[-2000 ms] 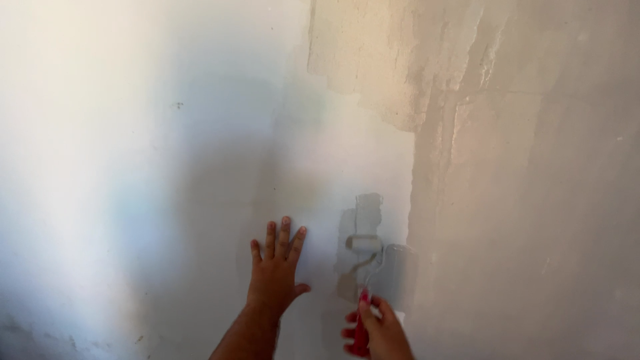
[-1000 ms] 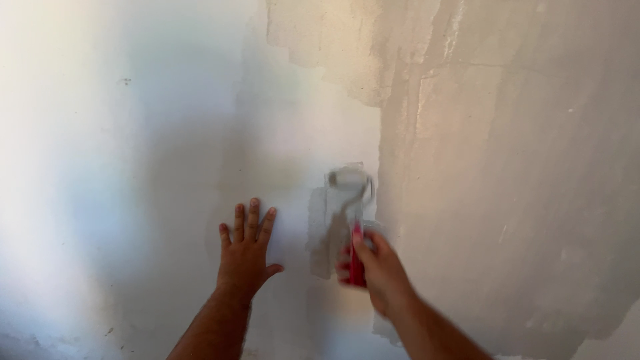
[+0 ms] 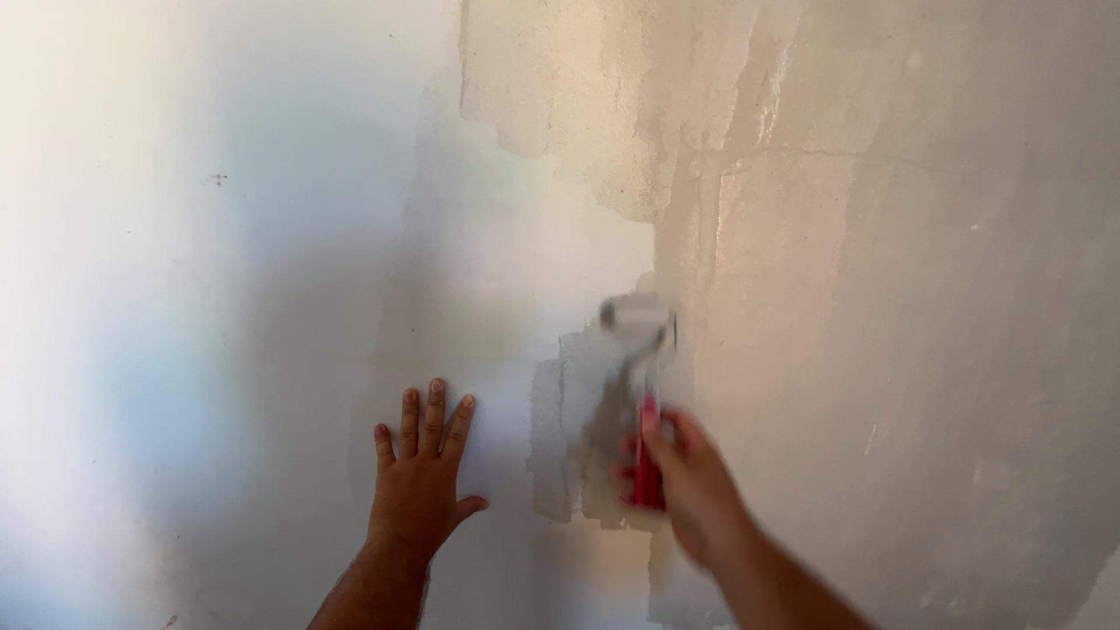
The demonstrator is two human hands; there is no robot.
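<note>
A small paint roller (image 3: 637, 315) with a bent wire frame and a red handle is in my right hand (image 3: 687, 477), its sleeve at the wall and blurred. My fingers wrap the handle. To the left, my left hand (image 3: 424, 472) rests against the pale wall (image 3: 297, 306) with its fingers spread, holding nothing. Between the hands lies a grey coated patch (image 3: 551, 437) with ragged edges. It meets the larger grey-beige coated area (image 3: 857, 350) that covers the right side of the wall.
The wall fills the whole view. A thin raised seam or crack (image 3: 822, 153) crosses the coated area at the upper right. Small dark specks (image 3: 219, 179) mark the pale part at the upper left. Soft shadows fall around my left hand.
The grey patch beside the roller has grown and now joins the coated area on the right. The roller has moved up relative to my left hand, which stays flat on the wall.
</note>
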